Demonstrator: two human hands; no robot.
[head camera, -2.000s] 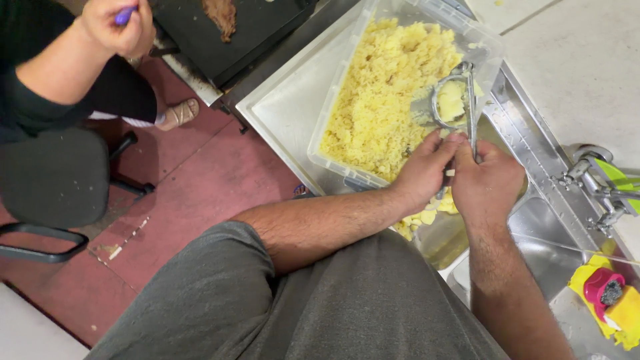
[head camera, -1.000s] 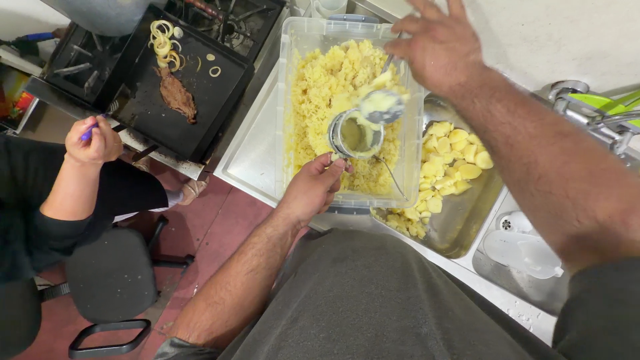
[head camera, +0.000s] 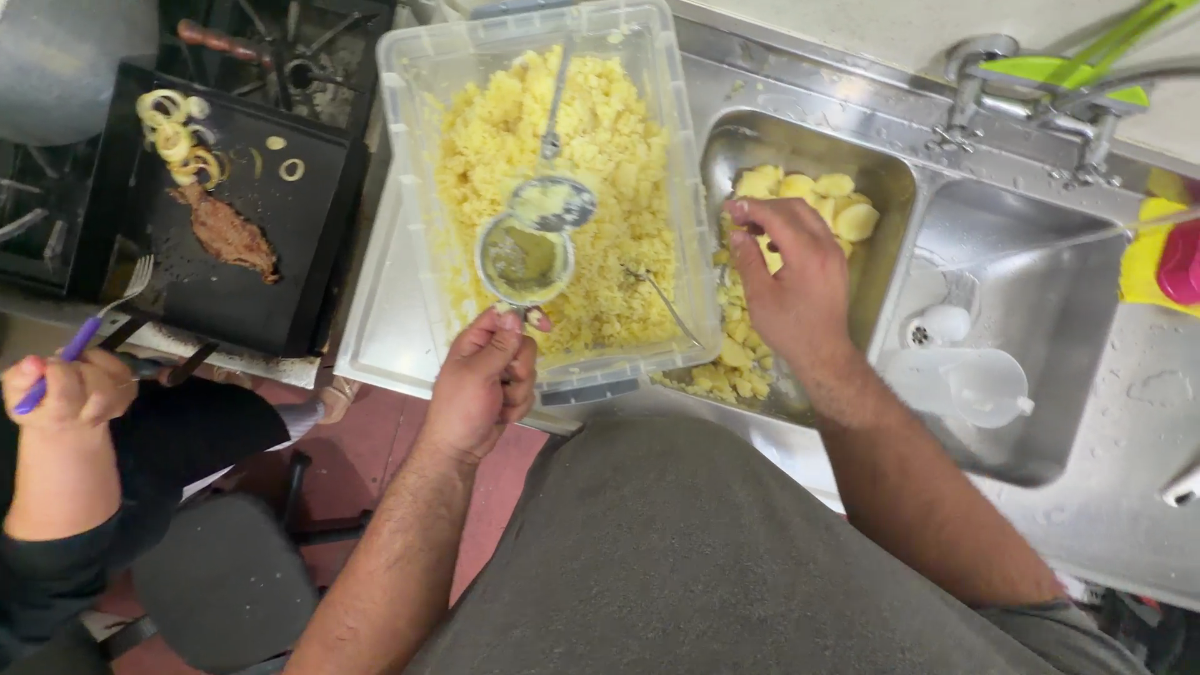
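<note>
My left hand (head camera: 487, 380) grips one handle of a metal potato ricer (head camera: 525, 258) over a clear plastic bin (head camera: 698, 225). The ricer is unfolded: its round cup faces up with some residue inside, and the press plate, smeared with potato, lies just beyond it with its arm pointing to the far side. Riced yellow potato (head camera: 600, 122) fills much of the bin, and a thin metal utensil (head camera: 670, 305) rests at its near right corner. My right hand (head camera: 792, 272), thumb and fingers apart, is above peeled potato pieces (head camera: 741, 361) in the left sink basin.
At left, another person's hand (head camera: 70, 389) holds a purple-handled fork by a black griddle (head camera: 309, 197) with meat (head camera: 230, 234) and onion rings (head camera: 169, 127). A chair (head camera: 225, 581) stands below. Right are a second basin (head camera: 1059, 375) with a translucent plastic vessel (head camera: 994, 384) and a tap (head camera: 966, 84).
My right hand has left the ricer's upper arm and moved to the potato pieces in the sink. The ricer, closed up in the earliest frame, is unfolded. The view has shifted left.
</note>
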